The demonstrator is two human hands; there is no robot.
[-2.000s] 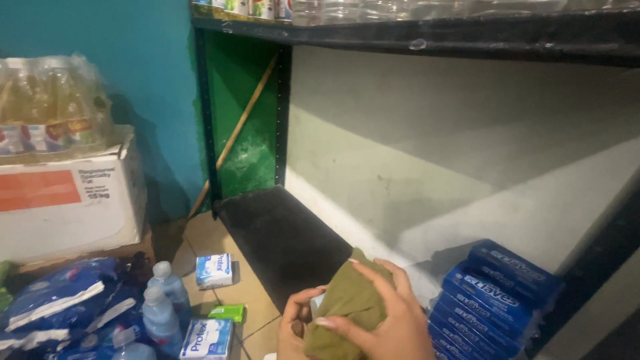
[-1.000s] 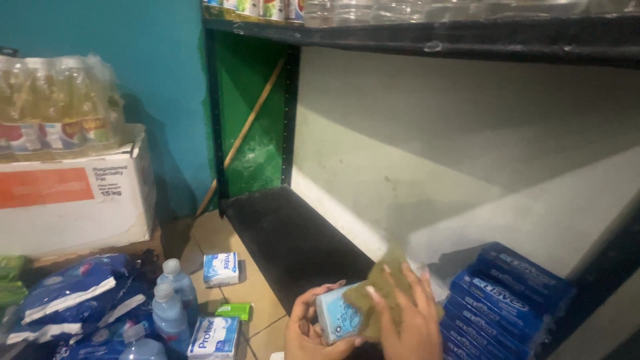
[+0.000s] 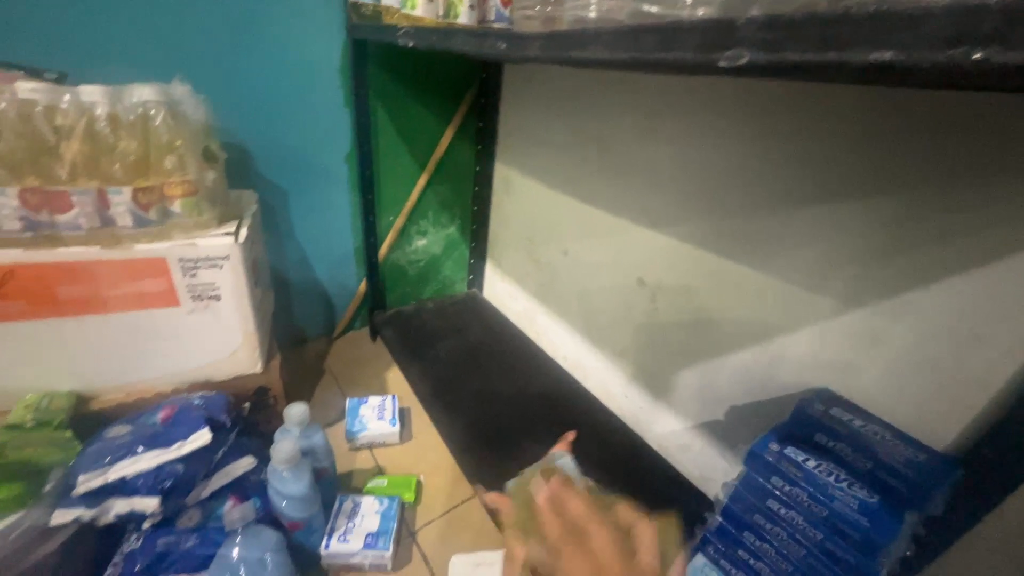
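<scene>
At the lower middle, in front of the black lower shelf (image 3: 512, 384), my two hands are close together and blurred. My right hand (image 3: 592, 520) spreads over an olive-green cloth (image 3: 660, 532) and presses it onto a light-blue soap pack (image 3: 566, 464). Mostly hidden behind the cloth, my left hand (image 3: 508, 520) holds the soap pack from the left, a fingertip showing above it. Two white-and-blue soap packs, one farther off (image 3: 373, 420) and one nearer (image 3: 362, 530), lie on the tiled floor, with a small green pack (image 3: 392, 487) between them.
Blue stacked packs (image 3: 824, 488) stand at the right. Bluish bottles (image 3: 296, 488) and blue plastic packages (image 3: 152, 448) crowd the lower left. A white carton (image 3: 216, 344) carries shrink-wrapped bottles (image 3: 120, 152). A wooden stick (image 3: 420, 184) leans behind the shelf post; an upper shelf (image 3: 680, 44) crosses above.
The cloth and my right hand now cover most of the soap pack, whose face showed one second ago. Two seconds ago the cloth was also wrapped over it.
</scene>
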